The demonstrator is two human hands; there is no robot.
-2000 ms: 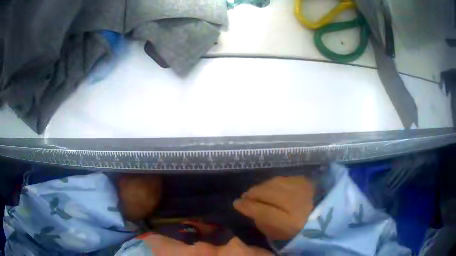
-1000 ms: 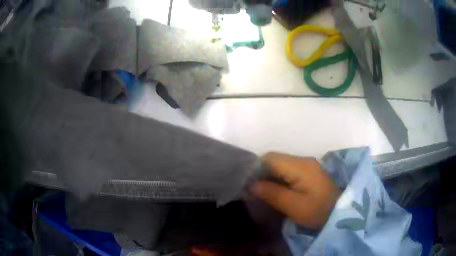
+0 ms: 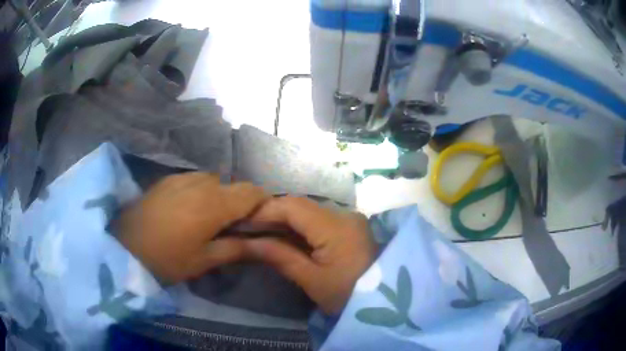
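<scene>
My left hand (image 3: 187, 223) and my right hand (image 3: 319, 243) meet at the centre, in front of the sewing machine head (image 3: 439, 62). Both are closed on a grey cloth piece (image 3: 264, 288) that hangs below their fingers; the fingertips overlap and hide the gripped edge. Just behind the hands a joined grey piece with a seam (image 3: 292, 161) lies flat, reaching toward the brightly lit needle area (image 3: 343, 154). The glare hides detail at the needle.
A heap of grey cloth (image 3: 130, 103) lies at the left. Right of the needle are scissors with yellow and green loops (image 3: 484, 214), a narrow grey strip (image 3: 542, 257) and a dark slim tool (image 3: 541, 175). A scale (image 3: 226, 339) runs along the table's front edge.
The view has tilted up to show the machine head. My left hand has come into view, and both hands now hold cloth together on the table; a second ago my right hand pulled a grey piece over the edge.
</scene>
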